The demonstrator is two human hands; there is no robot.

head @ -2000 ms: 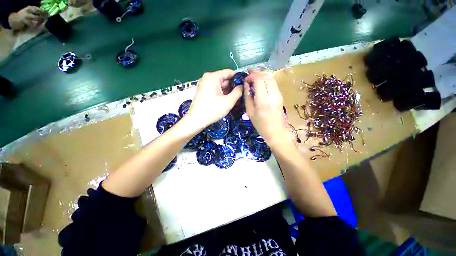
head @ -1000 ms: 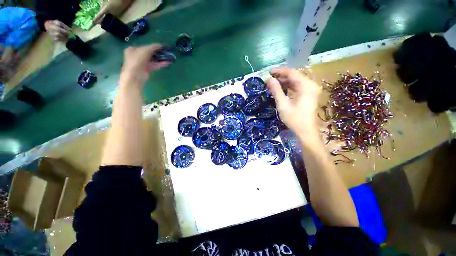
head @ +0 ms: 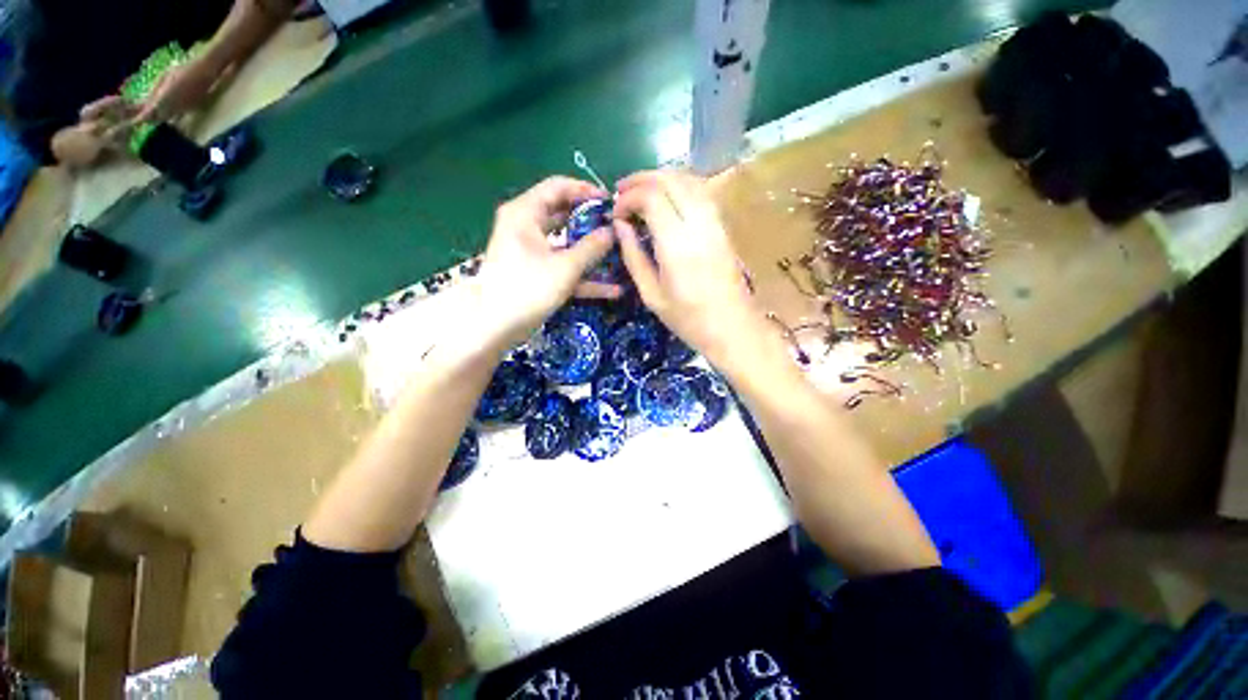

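Observation:
My left hand point(head: 541, 260) and my right hand point(head: 673, 246) meet over the far edge of the white sheet point(head: 589, 547). My left hand holds a small round black unit point(head: 591, 222) with a blue sheen. A thin pale lead with a looped end sticks up from it. My right fingers are pinched at its right side; whether they hold a small part is hidden. Several more round black units point(head: 572, 345) lie clustered on the sheet below my hands. A tangled heap of small red and dark wired components point(head: 903, 260) lies to the right.
A green conveyor belt point(head: 452, 123) carries scattered discs and black cylinders. A metal post point(head: 727, 82) stands at its edge. Black housings point(head: 1095, 116) are piled far right. An open cardboard box point(head: 96, 602) is at lower left, a blue bin point(head: 969, 527) below the bench. Another person's hands point(head: 103, 130) work opposite.
My left hand has come back from over the belt to the sheet and now holds a unit beside my right hand. The belt's discs have shifted left in view.

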